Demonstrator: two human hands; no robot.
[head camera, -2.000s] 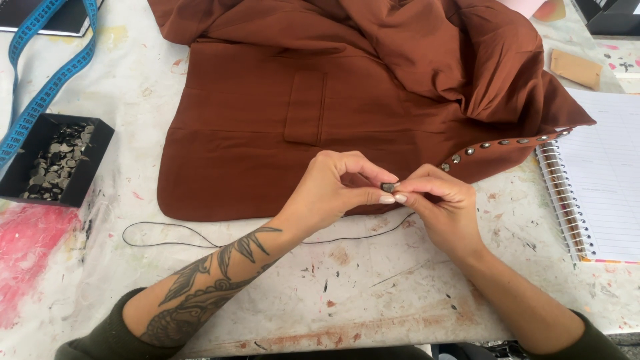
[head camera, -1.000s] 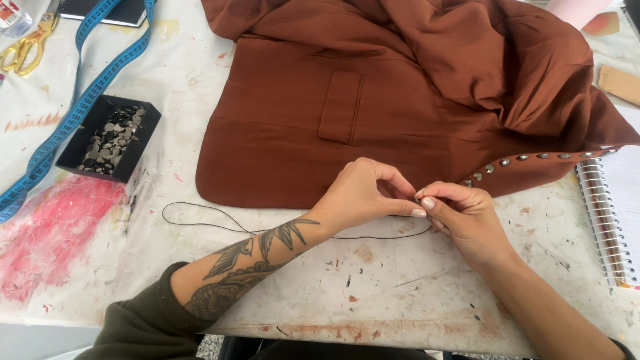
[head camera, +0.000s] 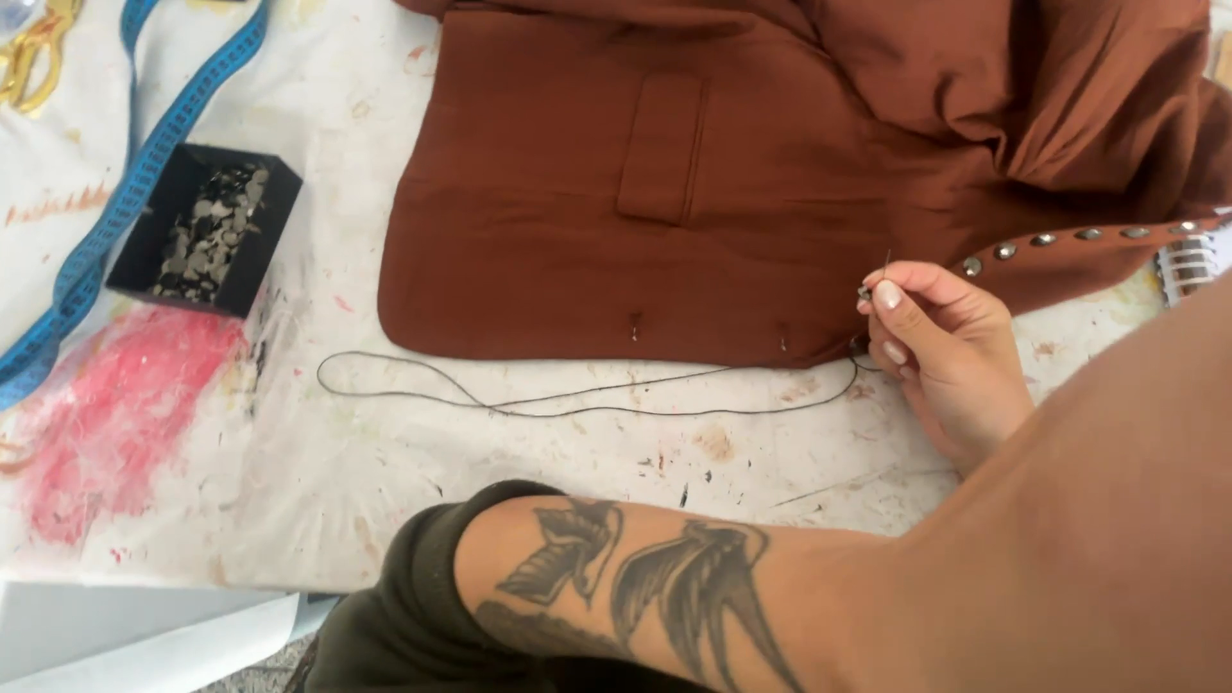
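Note:
A brown garment (head camera: 539, 192) with a pocket flap lies on the table, a row of metallic studs (head camera: 1042, 240) along its edge at right. My right hand (head camera: 948, 356) pinches a thin needle (head camera: 887, 260) and a small dark metallic piece (head camera: 864, 293) between thumb and forefinger beside the lower edge. Dark thread (head camera: 577, 411) runs left from there in a long loop. My left hand (head camera: 1107, 462) is close to the camera and blurred; its fingers are out of view past the right edge. Two small shiny bits (head camera: 634, 329) show near the garment's bottom edge.
A black box (head camera: 274, 231) of loose metallic pieces stands at left, with a blue measuring tape (head camera: 178, 130) across its side. Gold-handled scissors (head camera: 38, 63) lie at top left. Part of a spiral notebook (head camera: 1189, 265) shows under the garment at right. Paint stains mark the table cover.
My left hand has left my right hand's fingertips and come up close to the camera at right. The right hand still pinches the small piece. The view has moved closer.

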